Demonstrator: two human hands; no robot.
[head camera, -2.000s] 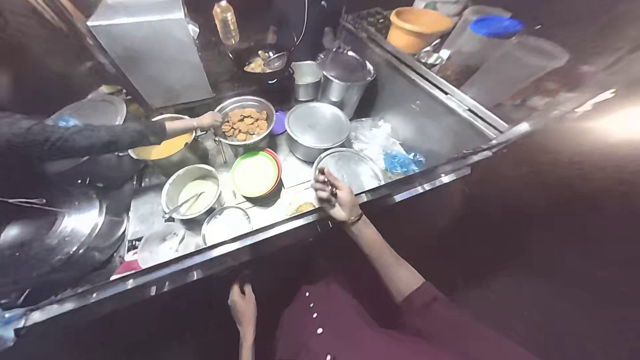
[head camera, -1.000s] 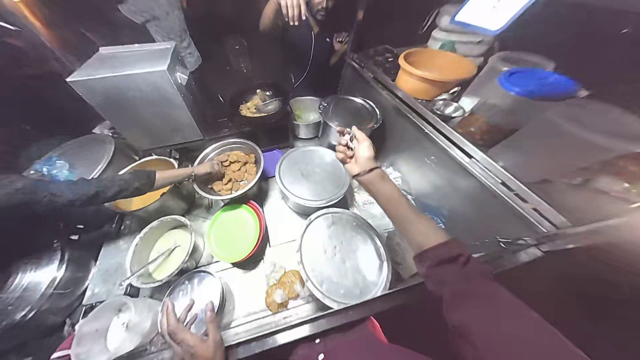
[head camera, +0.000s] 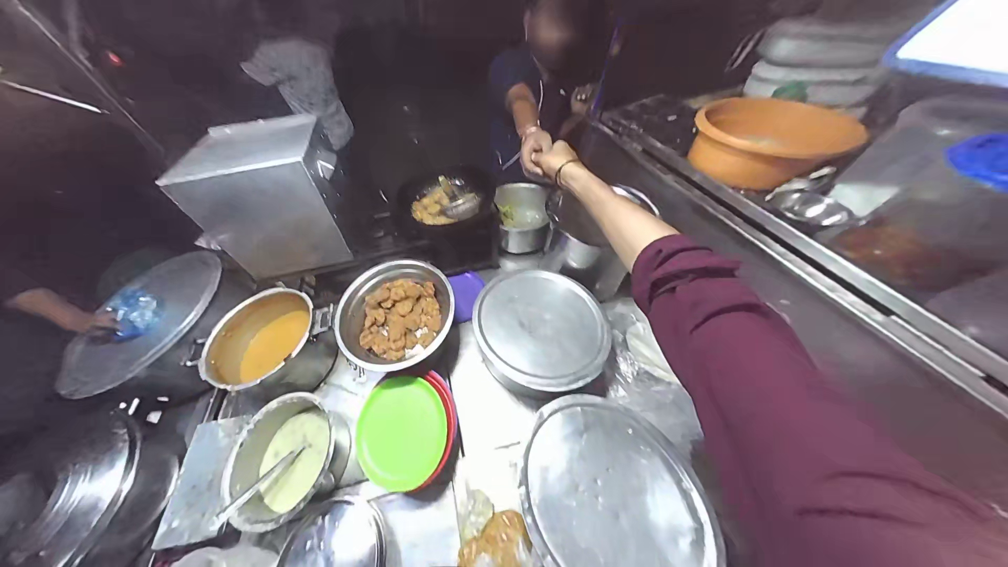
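My right hand (head camera: 557, 160), in a maroon sleeve, reaches across the counter and meets the hand (head camera: 535, 151) of a person standing opposite. The fingers of both hands touch; whether something lies between them cannot be seen. My left hand is out of view. Below my forearm are a steel pot (head camera: 523, 214) and a round lidded metal pot (head camera: 542, 329). Nearer me lies a large metal lid (head camera: 618, 488). A steel bowl of fried pieces (head camera: 400, 315) stands left of the lidded pot, with green plates (head camera: 402, 433) in front of it.
Pots of orange sauce (head camera: 272, 342) and pale sauce (head camera: 295, 461) stand at left, near a metal box (head camera: 260, 197). A pan of frying food (head camera: 445, 203) is at the back. An orange tub (head camera: 776, 138) sits beyond the metal rail (head camera: 835, 276). Another person's hand (head camera: 98, 323) is at far left.
My right hand has reached farther forward to the opposite person's hand. My left hand has left the view. The other person's hand has left the bowl of fried pieces. The view has shifted.
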